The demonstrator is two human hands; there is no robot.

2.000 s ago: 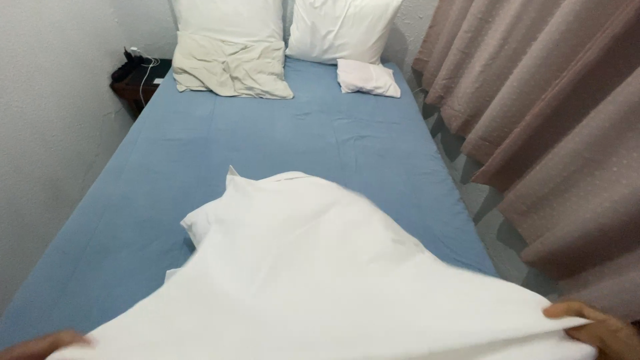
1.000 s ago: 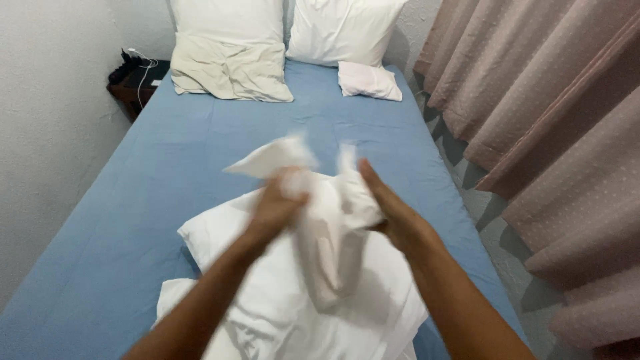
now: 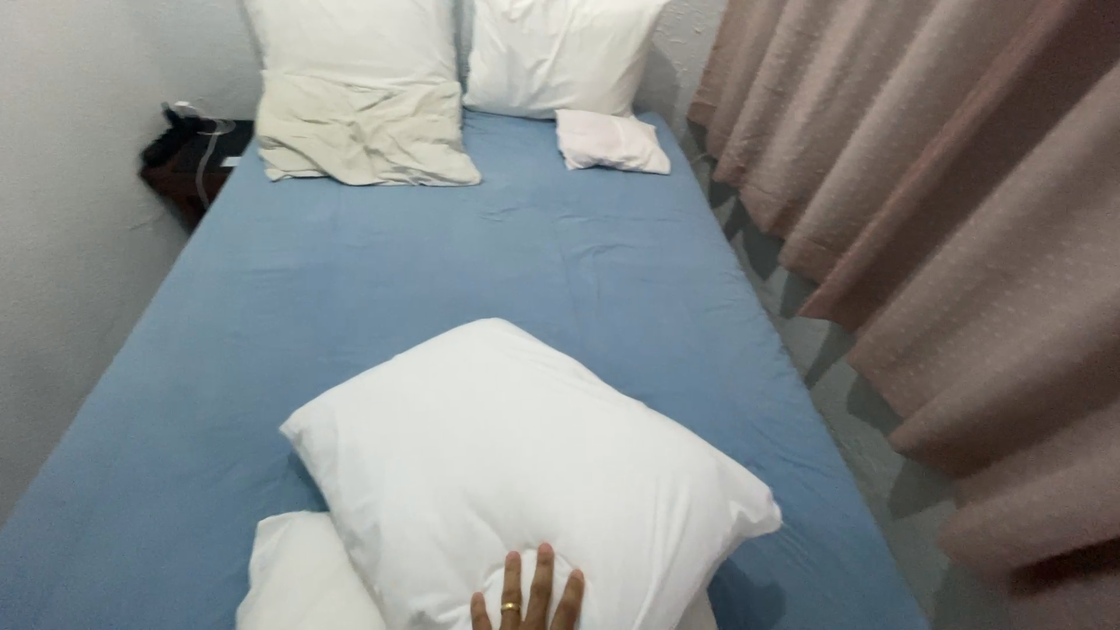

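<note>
Near the bottom edge, my left hand (image 3: pixel 527 599) lies palm down on a plump white pillow (image 3: pixel 525 437), its fingers spread and pressing into the fabric, a gold-coloured ring on one finger. The pillow rests at an angle on the blue-sheeted bed (image 3: pixel 420 262). Part of another white pillow or folded cloth (image 3: pixel 302 573) shows at its lower left. My right hand is out of view.
Two white pillows (image 3: pixel 350 35) (image 3: pixel 560 52) stand at the bed's head, with a cream cloth (image 3: pixel 363 131) and a small pale folded cloth (image 3: pixel 612 142) before them. A dark bedside table (image 3: pixel 197 162) with cables is left; pink curtains (image 3: pixel 927 227) hang right.
The white cloth that both hands were handling is out of view, and the white pillow lies uncovered. My left hand has moved down onto it; my right hand has left the view.
</note>
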